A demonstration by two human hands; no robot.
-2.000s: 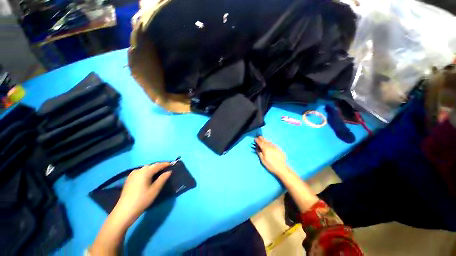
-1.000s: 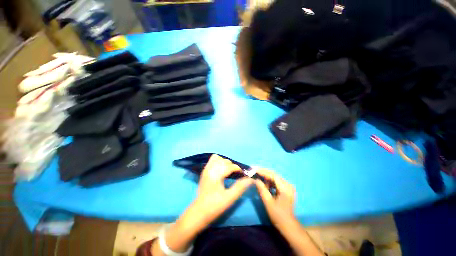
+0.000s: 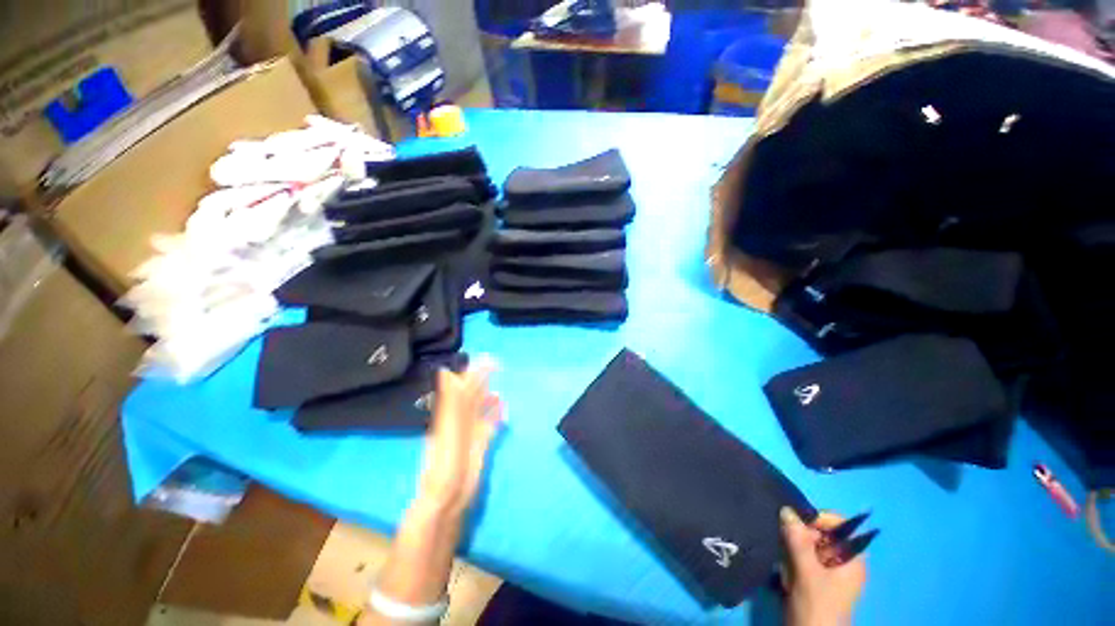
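A black fabric pouch [image 3: 679,477] with a small pale logo lies slanted, face up, over the blue table. My right hand [image 3: 823,572] pinches its lower right corner and also holds thread snips [image 3: 846,538], whose two dark pointed blades stick out to the right. My left hand [image 3: 462,428] is off the pouch, to its left, with nothing in it, beside the loose stacked pouches [image 3: 336,364]. Its fingers are raised and blurred; whether they are apart is hard to tell.
Neat black pouch piles [image 3: 563,245] stand at back left. Crinkled plastic and white pieces [image 3: 232,245] lie left of them, before a carton [image 3: 159,159]. At right, a carton [image 3: 742,220] holds dark pouches; waiting pouches [image 3: 893,397] lie before it. A red stick [image 3: 1054,489] lies far right.
My hands have moved apart. The pouch, pinched by both hands before, now lies flat with its logo face showing, held by my right hand only. The snips' blades now show. The view has shifted.
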